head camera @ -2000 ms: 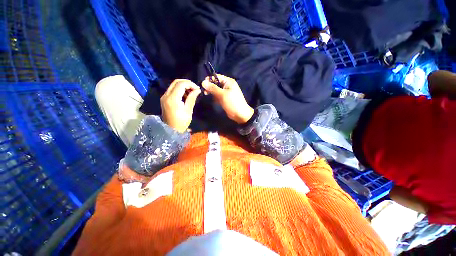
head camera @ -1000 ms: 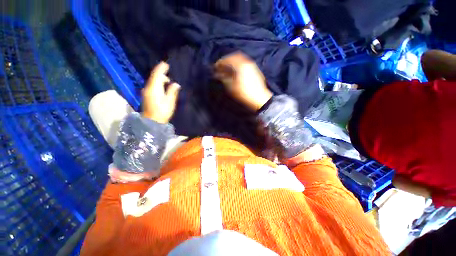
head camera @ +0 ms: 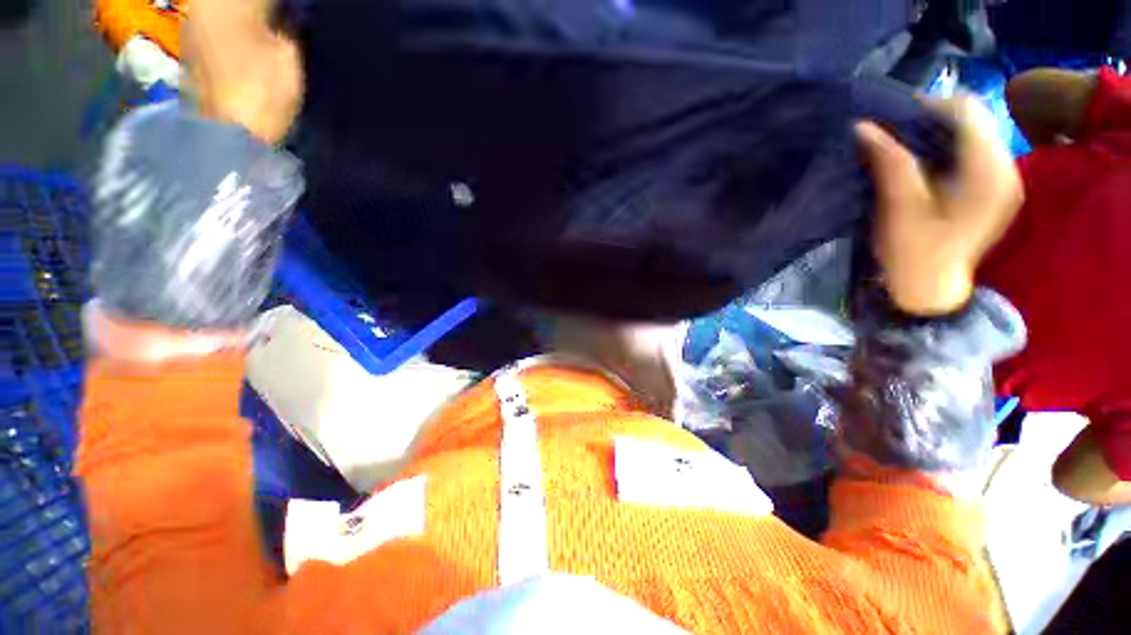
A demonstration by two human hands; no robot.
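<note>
A dark navy garment (head camera: pixel 595 161) is stretched wide between my two hands, lifted above the lap, and blurred by motion. A small pale spot shows on it left of centre. My left hand (head camera: pixel 242 75) grips its upper left side, near the top edge of the view. My right hand (head camera: pixel 943 205) grips its right side, with the thumb in front of the cloth. Whether the right hand also holds the dark tool cannot be seen. The fingertips of both hands are partly hidden or blurred.
A blue crate rim (head camera: pixel 385 354) shows below the garment, over my pale trouser leg (head camera: pixel 329 397). Blue grid crates (head camera: pixel 37 409) stand at the left. A person in red (head camera: pixel 1073 273) is close at the right. Crumpled clear plastic bags (head camera: pixel 757 385) lie below the garment on the right.
My hands have moved far apart, forward and outward. The dark garment has risen from the lap and is now spread between them. The dark tool seen earlier at my right hand is no longer visible.
</note>
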